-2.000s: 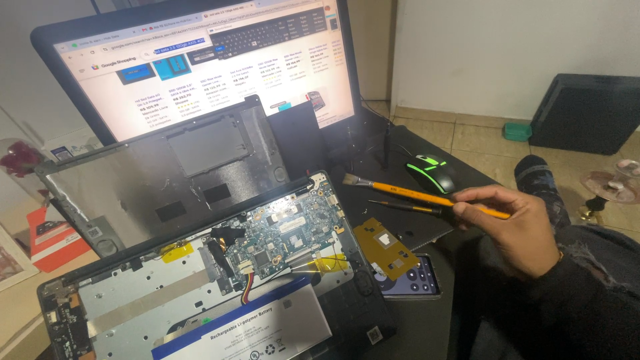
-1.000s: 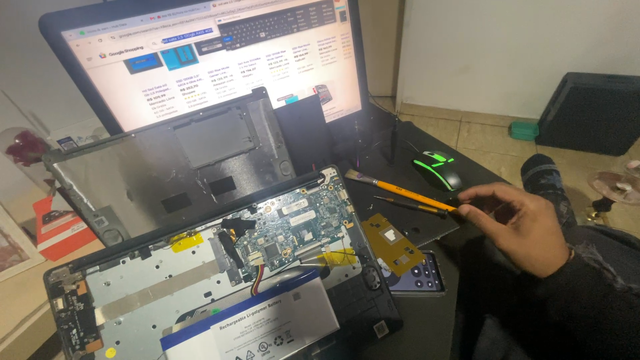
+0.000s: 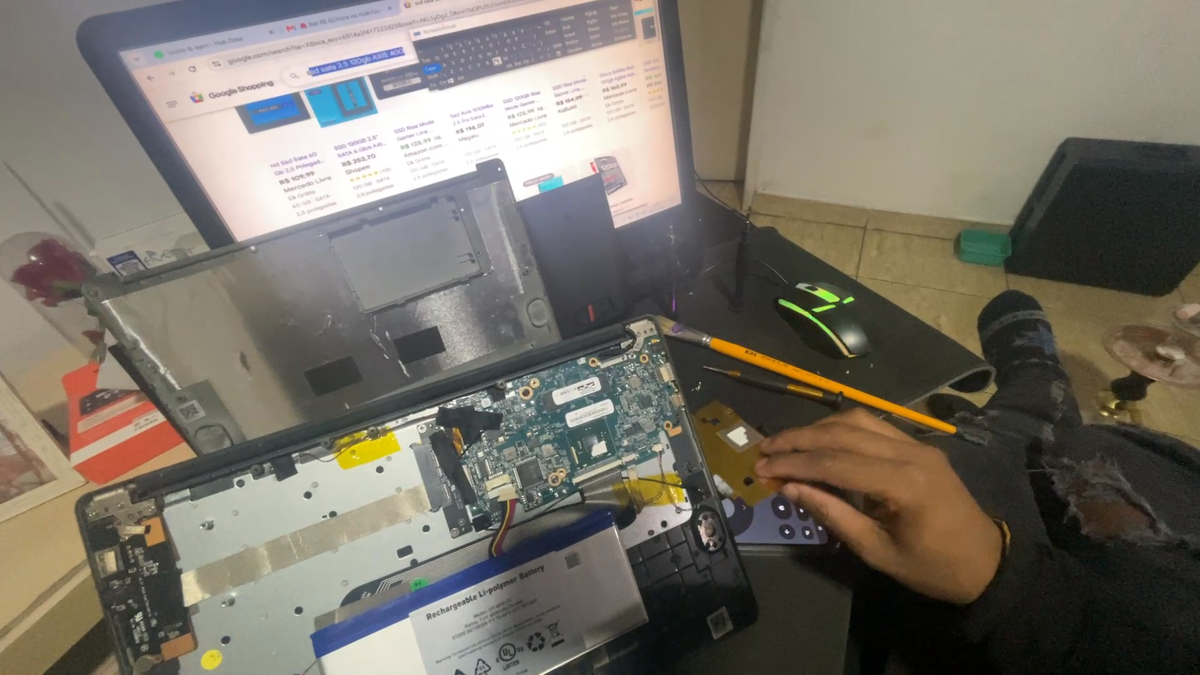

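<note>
My right hand [image 3: 881, 497] has its thumb and fingertips at the right edge of a thin copper-coloured plate [image 3: 729, 459]; whether they grip it I cannot tell. Partly beneath the plate and hand is a phone [image 3: 773, 521] with its screen lit. A flat brush with an orange handle [image 3: 806, 377] and a slim dark-tipped tool [image 3: 773, 386] lie just beyond the hand. To the left rests an opened laptop base with its circuit board [image 3: 586, 431] bare and a lithium-polymer battery [image 3: 506, 609] across its lower part. My left hand is out of view.
Behind the laptop base leans a grey laptop bottom cover [image 3: 281, 309], in front of a lit monitor [image 3: 394, 131]. A black and green mouse [image 3: 825, 319] sits on the dark mat at the right. A red box [image 3: 122, 422] stands at the left.
The orange brush was between my right fingers two seconds ago and now lies on the mat. My right hand has moved from the brush to the copper-coloured plate.
</note>
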